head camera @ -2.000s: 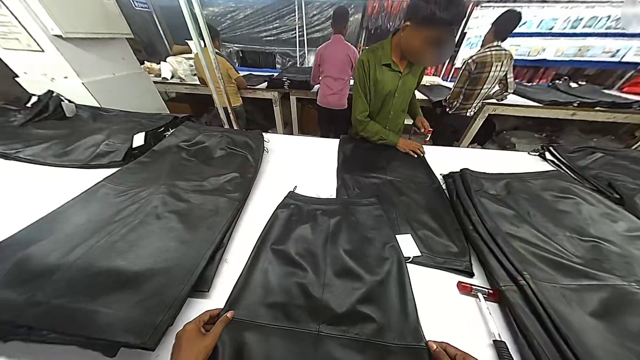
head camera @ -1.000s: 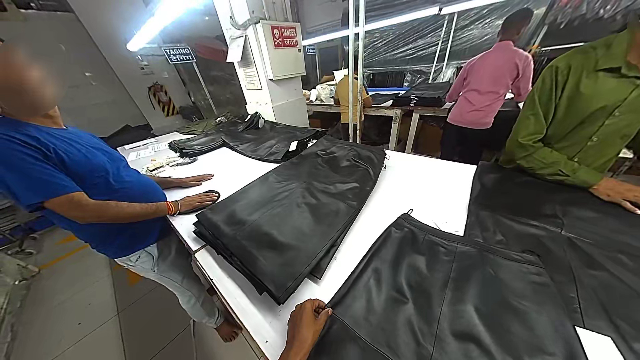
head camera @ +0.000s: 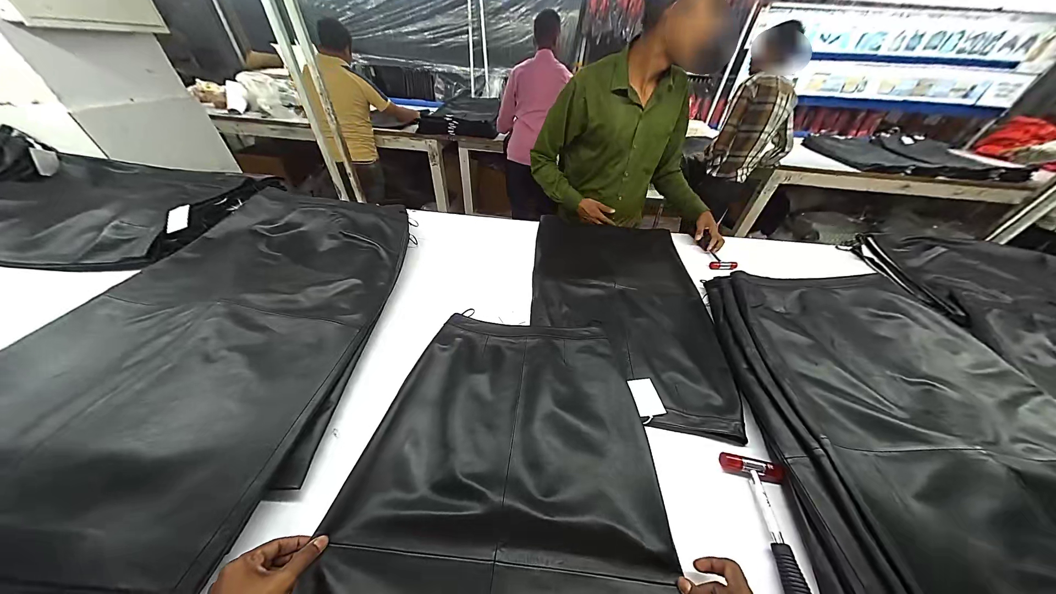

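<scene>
A black leather skirt lies flat before me, its waistband away from me. My left hand pinches its left edge by the cross seam. At the opposite edge, the fingertips of my right hand touch the leather; most of that hand is cut off by the frame. Beyond lies another black leather skirt, with a white tag at its edge. Right of my skirt rests a hammer-shaped tool with a red head and black grip.
Black leather skirts are stacked at left and right on the white table. Across it stands a co-worker in a green shirt, one hand near a second red-headed tool. Other people stand at tables behind.
The view has swung left and back. One second ago a person in blue touched the left stack; that person is now out of view. The green-shirted co-worker stands more upright than two seconds ago.
</scene>
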